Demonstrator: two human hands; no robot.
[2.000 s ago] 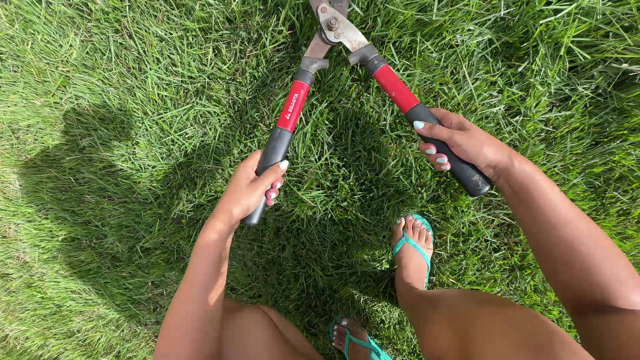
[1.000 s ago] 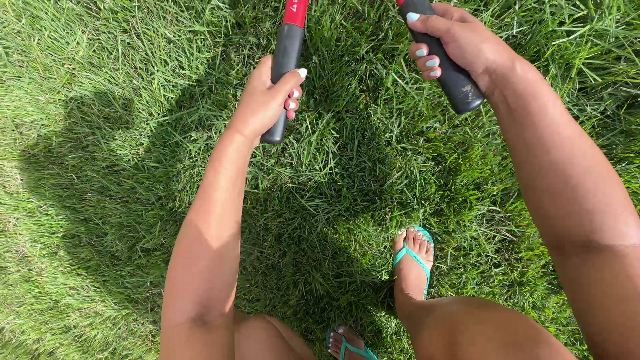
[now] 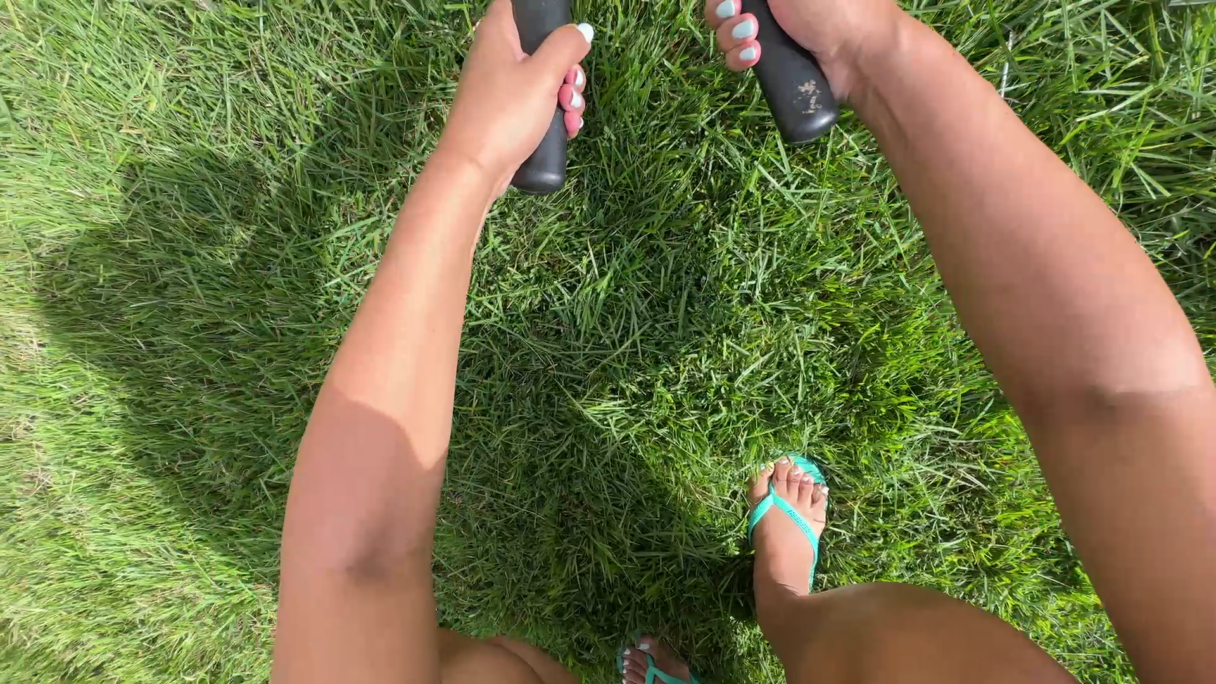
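Note:
At the top of the head view, my left hand point(image 3: 518, 90) is closed around a black grip point(image 3: 543, 163) of the hedge shears. My right hand point(image 3: 807, 28) grasps the other black grip point(image 3: 796, 93), which has a worn pale mark near its end. The two grips stand apart, with grass showing between them. The blades, the pivot and the red parts of the handles lie beyond the top edge, out of sight.
Long green grass point(image 3: 608, 351) covers the ground, with my shadow over its left and middle. My foot in a turquoise flip-flop point(image 3: 787, 518) stands at lower right of centre. The other flip-flop point(image 3: 655, 670) shows partly at the bottom edge.
Both hands have moved up and away toward the top edge, still holding the grips. The blades and red handle parts, visible two seconds ago, have left the view.

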